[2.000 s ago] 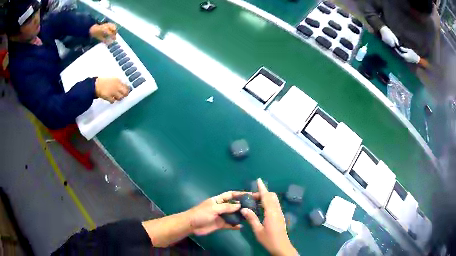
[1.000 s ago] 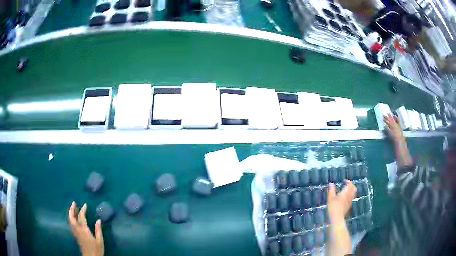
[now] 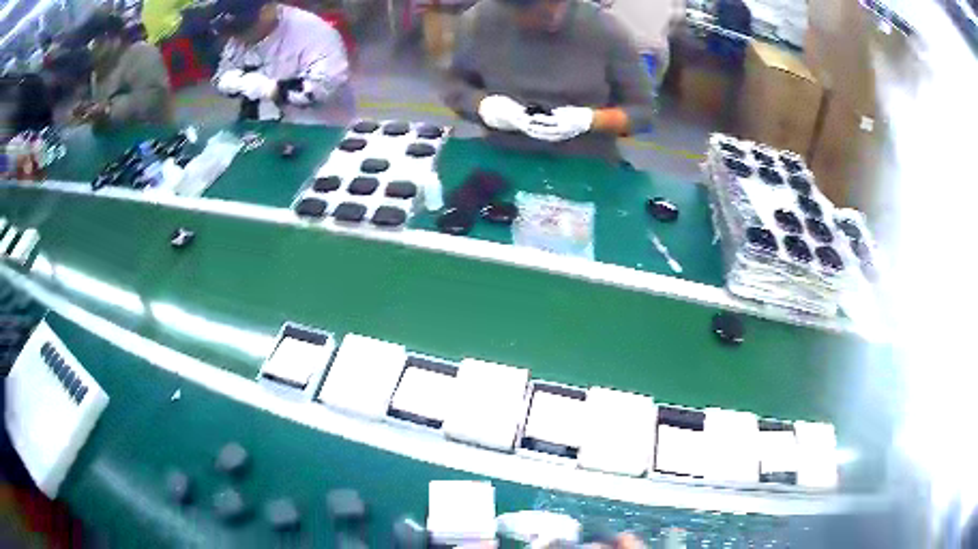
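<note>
Several dark grey charging cases (image 3: pixel 282 513) lie loose on the green bench at the bottom left. A stack of white cards (image 3: pixel 462 509) lies to their right, beside crinkled clear wrap (image 3: pixel 538 528). The blister tray shows only as a clear, glinting strip (image 3: pixel 686 536) at the bottom edge. A small blurred bit of a hand, seemingly my right hand (image 3: pixel 617 542), is cut off by the bottom edge near the wrap; what it holds cannot be seen. My left hand is out of the picture.
Open white boxes (image 3: pixel 296 359) with black insides alternate with white lids (image 3: pixel 364 375) along the belt's near side. A black device (image 3: pixel 728 328) lies on the belt. Across it, a gloved person works between trays (image 3: pixel 375 182) of black devices. A white tray (image 3: pixel 54 413) stands far left.
The view has swung up towards the opposite bench. Both my hands were over the bench, the right one above the blister tray; now only a bit of one shows at the bottom edge.
</note>
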